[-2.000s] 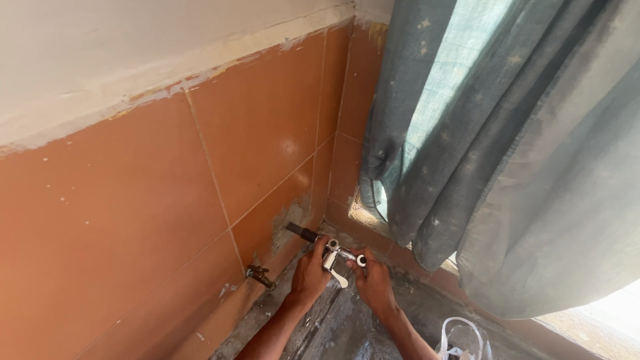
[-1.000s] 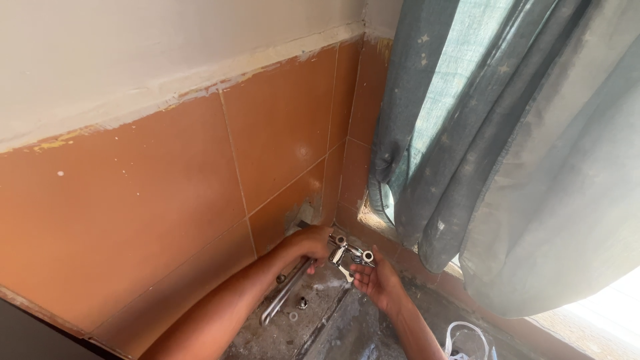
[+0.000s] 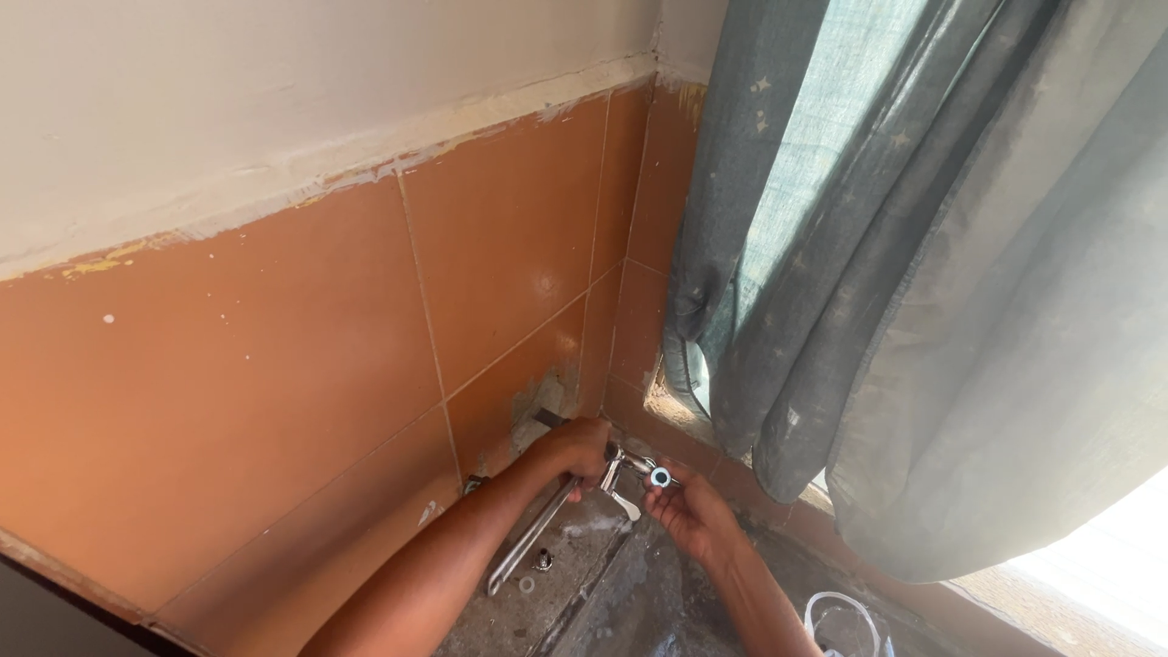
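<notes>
Low in the wall corner, my left hand (image 3: 584,452) is closed around the near part of a chrome lever tap (image 3: 617,470), its lever pointing down toward the floor. A dark pipe end (image 3: 549,418) shows just beyond that hand, by a rough patch in the tiles. From under the same hand a long chrome tube (image 3: 534,538) slopes down; whether the hand grips it cannot be told. The fingers of my right hand (image 3: 680,506) hold the tap's other end, beside its round, pale-rimmed opening (image 3: 660,477).
A small metal fitting (image 3: 543,559) and a pale ring (image 3: 526,585) lie on the grey surface. Another valve (image 3: 473,484) on the tiled wall (image 3: 511,255) is partly behind my left forearm. A grey curtain (image 3: 821,365) hangs at right, above a white looped item (image 3: 844,598).
My left hand has shifted over the tap's near end, and the left forearm now crosses in front of the wall valve. The chrome tube, fitting and ring have come into view.
</notes>
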